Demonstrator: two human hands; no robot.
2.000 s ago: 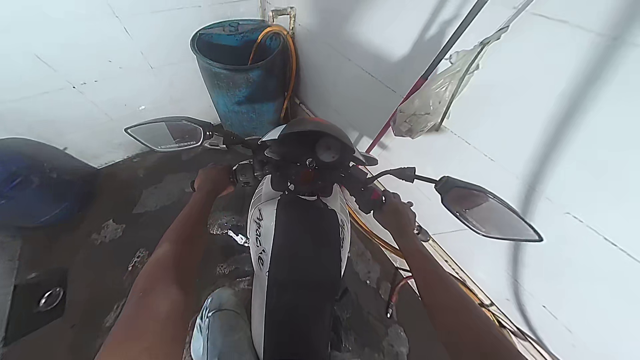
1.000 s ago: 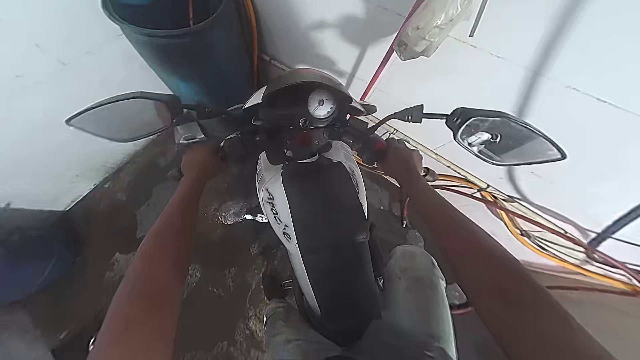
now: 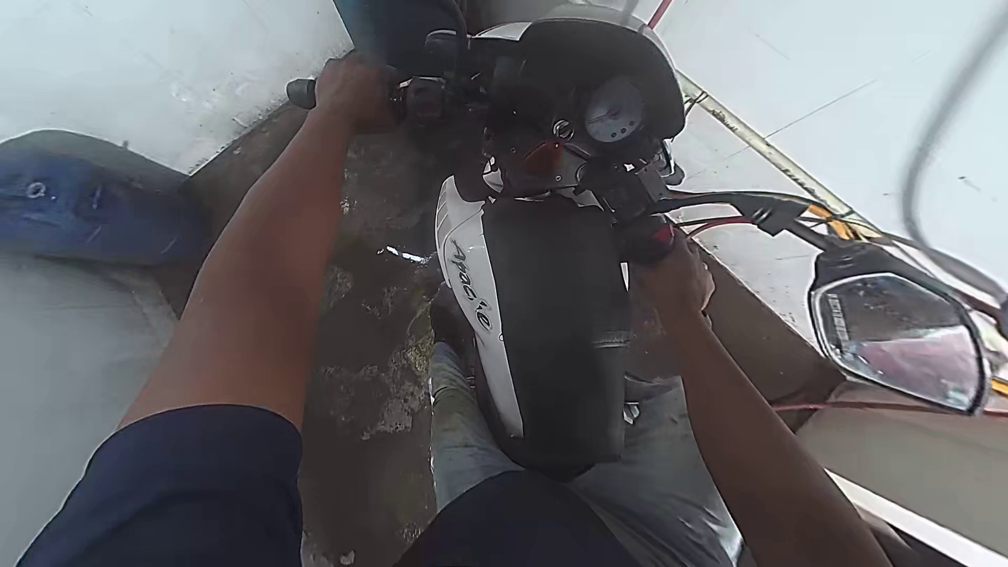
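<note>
A motorcycle with a white and black fuel tank [image 3: 551, 315] stands between my legs. My left hand [image 3: 358, 90] is closed around the left handlebar grip [image 3: 302, 93], whose end shows past the hand. On the other side my right hand [image 3: 673, 276] holds the right handlebar grip [image 3: 642, 239], close beside the tank. The handlebar is turned, its right end nearer to me than its left. Ahead of the tank are the round speedometer [image 3: 614, 110] and the ignition lock [image 3: 563, 129]. The right mirror [image 3: 898, 339] sticks out beyond my right hand.
Beyond the handlebar's left side is a blue barrel [image 3: 394, 27], partly hidden. A dark blue container [image 3: 87, 205] lies at the left by the white wall [image 3: 157, 63]. Hoses and cables [image 3: 835, 224] run along the right wall's foot. The dark floor [image 3: 370, 472] looks wet and patchy.
The handlebar has turned to the right, with both hands still on the grips. My right hand is now nearer the tank. The view has shifted down and closer to the motorcycle.
</note>
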